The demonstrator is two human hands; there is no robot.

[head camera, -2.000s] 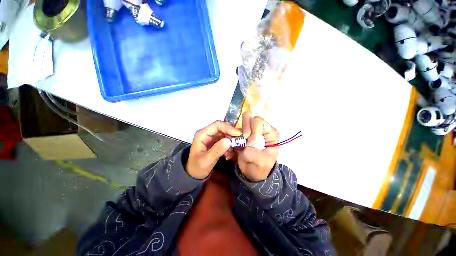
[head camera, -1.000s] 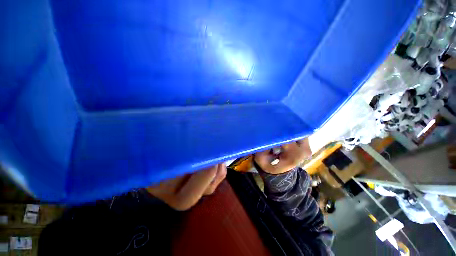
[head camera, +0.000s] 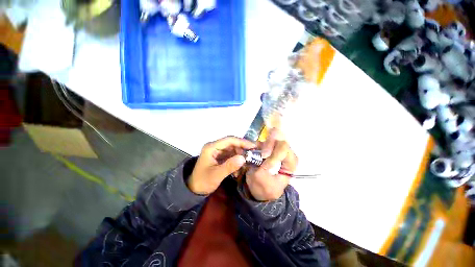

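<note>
A small screw base [head camera: 254,157] with a silver threaded end is held between my hands above the bench's front edge. My right hand [head camera: 271,169] grips its white part, and thin red and dark lead wires [head camera: 299,175] stick out to the right. My left hand [head camera: 216,164] has thumb and fingertips at the threaded end. Whether a tiny part is pinched there is too small to tell. More white bases [head camera: 182,28] lie at the top of the blue tray [head camera: 183,105].
A clear poly bag [head camera: 284,88] lies on an orange strip just beyond my hands. White camera housings [head camera: 433,91] are heaped at the right. Clear blister trays [head camera: 333,15] stand at the top. A gold-yellow spool [head camera: 91,13] is blurred at top left. A cardboard piece [head camera: 60,141] is below left.
The blue tray, which filled the view close to the camera one second ago, is now back on the bench top. Both hands are together at the screw base, as two seconds ago.
</note>
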